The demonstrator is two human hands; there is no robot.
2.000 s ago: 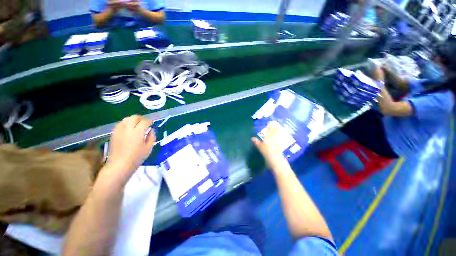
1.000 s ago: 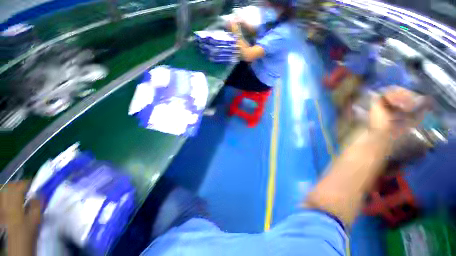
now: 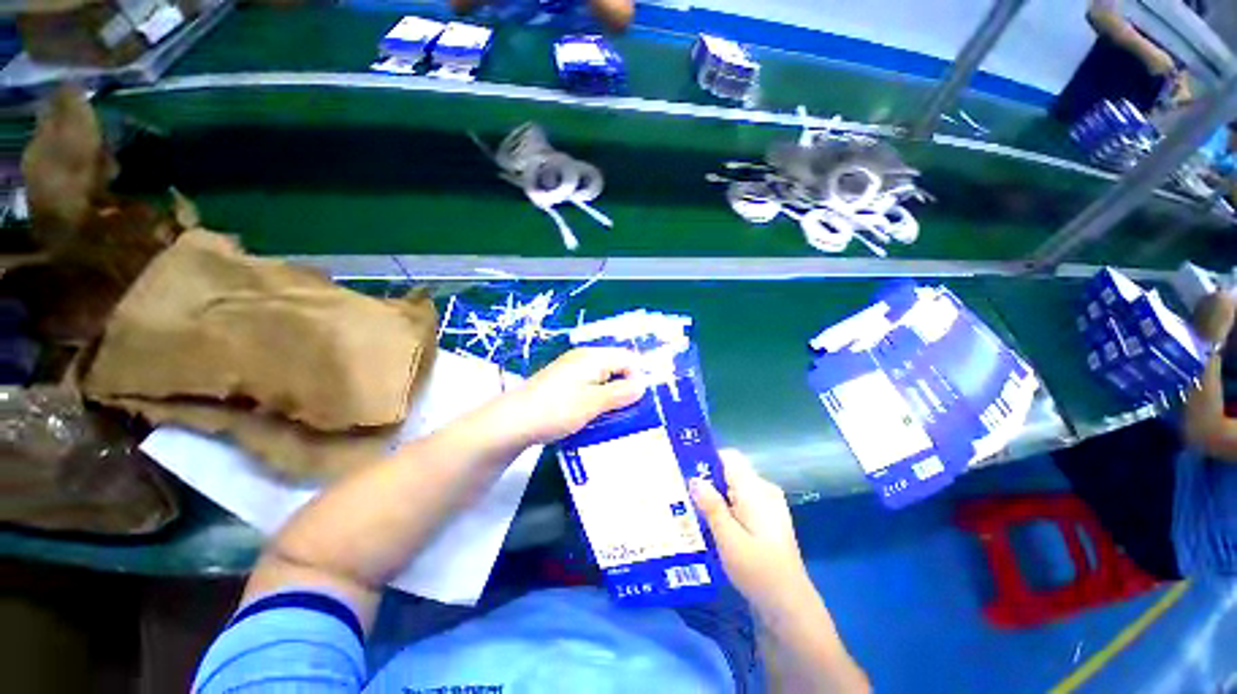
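A small pile of flat blue-and-white carton blanks [image 3: 631, 495] lies in front of me at the bench's front edge, tabs at the far end. My left hand [image 3: 593, 384] is on the tabs at its top end, fingers bent over them. My right hand [image 3: 743, 518] holds the pile's right side, thumb on top. A fanned stack of carton blanks [image 3: 923, 393] lies to the right, untouched. Thin white strips [image 3: 513, 325] are scattered beyond my left hand. How many blanks I grip is hidden.
Crumpled brown paper [image 3: 258, 339] lies at left over a white sheet [image 3: 468, 542]. Coiled cables [image 3: 834, 190] lie on the green belt beyond the metal edging. Small carton stacks [image 3: 590, 63] stand farther off. A coworker's arm [image 3: 1211, 353] and a red stool [image 3: 1051, 563] are at right.
The view has swung back left from the aisle. My right hand has come from the far right to the pile's side. My left hand is now on the pile's tabs.
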